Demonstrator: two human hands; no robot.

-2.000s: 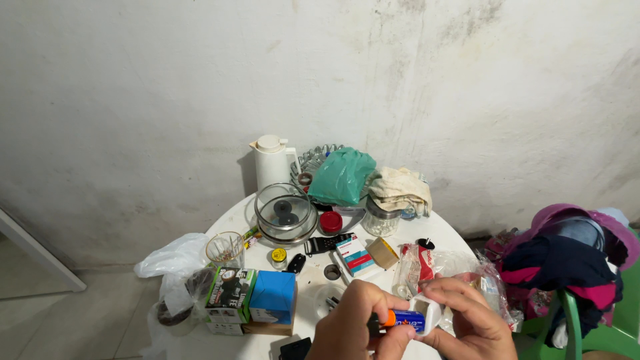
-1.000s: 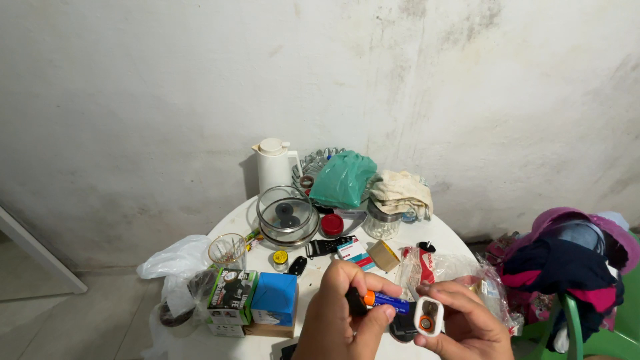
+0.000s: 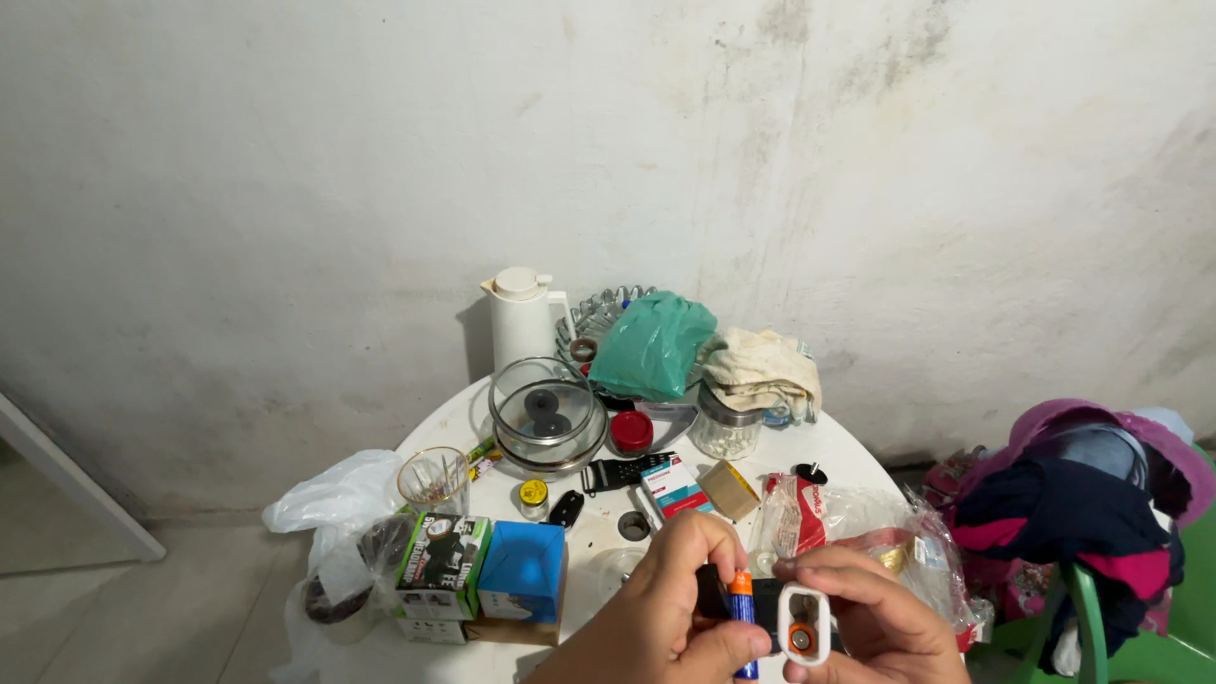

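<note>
Near the bottom centre, my left hand [image 3: 679,603] pinches a blue and orange cylindrical battery [image 3: 742,617] between thumb and fingers, held upright. Beside it, my right hand [image 3: 874,617] grips a small white oval plastic housing [image 3: 804,624]. Its open end faces me and shows a round metal contact with an orange ring inside. The battery and the housing are apart. Behind both hands lies a black object [image 3: 769,603], partly hidden, whose kind I cannot tell.
On the round white table [image 3: 855,446] stand a white thermos jug [image 3: 522,323], glass lids [image 3: 546,418], a glass jar [image 3: 729,427], a blue box [image 3: 522,572] and a drinking glass [image 3: 435,483]. Clear plastic packaging [image 3: 893,541] lies right. Clothes [image 3: 1064,513] are piled on a green chair [image 3: 1088,617].
The battery, tilted sideways toward the housing before, now stands upright in my left hand. The housing has turned so that its opening faces me, compared with two seconds ago.
</note>
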